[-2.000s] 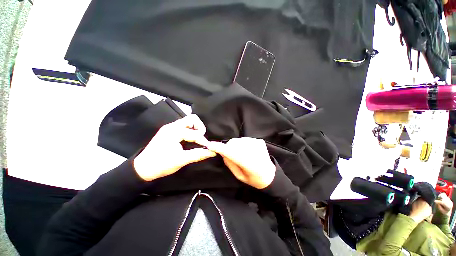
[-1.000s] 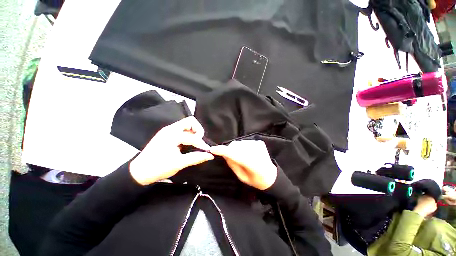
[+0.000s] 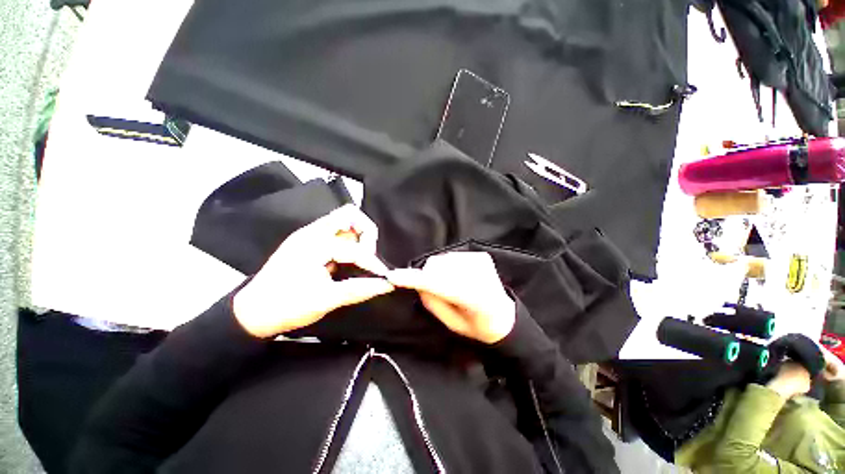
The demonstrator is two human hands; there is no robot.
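Observation:
The black garment piece (image 3: 463, 208) lies bunched in front of me, over the edge of the white table. My left hand (image 3: 310, 273) pinches it from the left, with thumb and forefinger meeting at a fold. My right hand (image 3: 463, 294) pinches the same spot from the right, and the fingertips of both hands touch or nearly touch. No needle or thread can be made out between the fingertips.
Beyond lies a large black fabric panel (image 3: 306, 74) with a smartphone (image 3: 474, 118) and thread snips (image 3: 556, 173) on it. A dark slim item (image 3: 139, 129) lies at left. At right are a magenta cylinder (image 3: 755, 168), black thread cones (image 3: 697, 339) and a person's green sleeve (image 3: 746, 426).
The camera view has shifted slightly back and forth. My hands keep the same pinch on the cloth, with only small finger movements.

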